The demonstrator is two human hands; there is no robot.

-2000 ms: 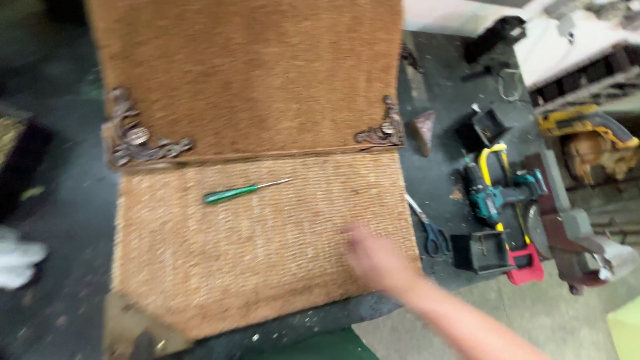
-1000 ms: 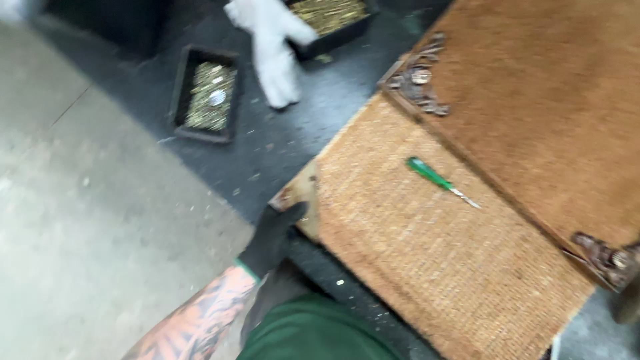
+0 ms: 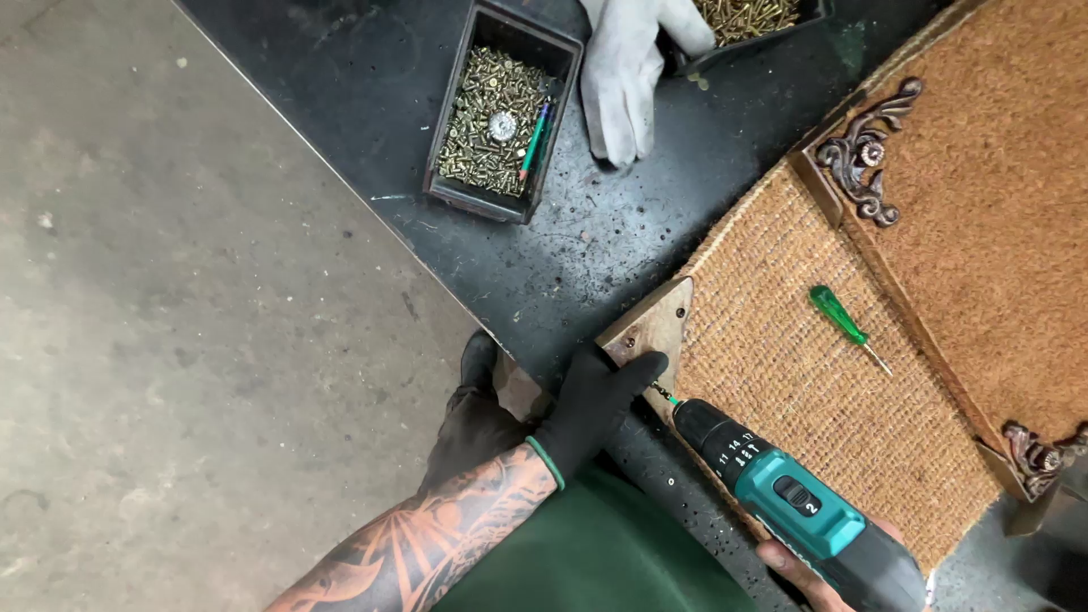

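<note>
My left hand (image 3: 599,399), in a black glove, grips a triangular metal corner bracket (image 3: 659,331) at the near corner of a coir mat (image 3: 782,374), thumb on top. My bare right hand (image 3: 803,574) holds a teal and black cordless drill (image 3: 799,501), mostly hidden under its body. The drill's bit (image 3: 663,391) points at the bracket beside my left thumb; whether it touches cannot be told. A green-handled screwdriver (image 3: 837,314) lies on the mat's woven backing. Behind it, a second mat panel (image 3: 994,187) lies pile up, with ornate metal corners (image 3: 867,153).
Left of the mat, a black bin (image 3: 484,204) holds small metal fasteners and a green pencil-like item. Grey-white gloves (image 3: 625,85) lie beside another bin (image 3: 756,42) of brass-coloured screws. The dark workbench's edge (image 3: 340,178) runs diagonally above a concrete floor.
My right hand, bare over the mat two seconds ago, now holds the drill, which lay on the bench then. My left hand remains at the bracket since one second ago. The view has swung left.
</note>
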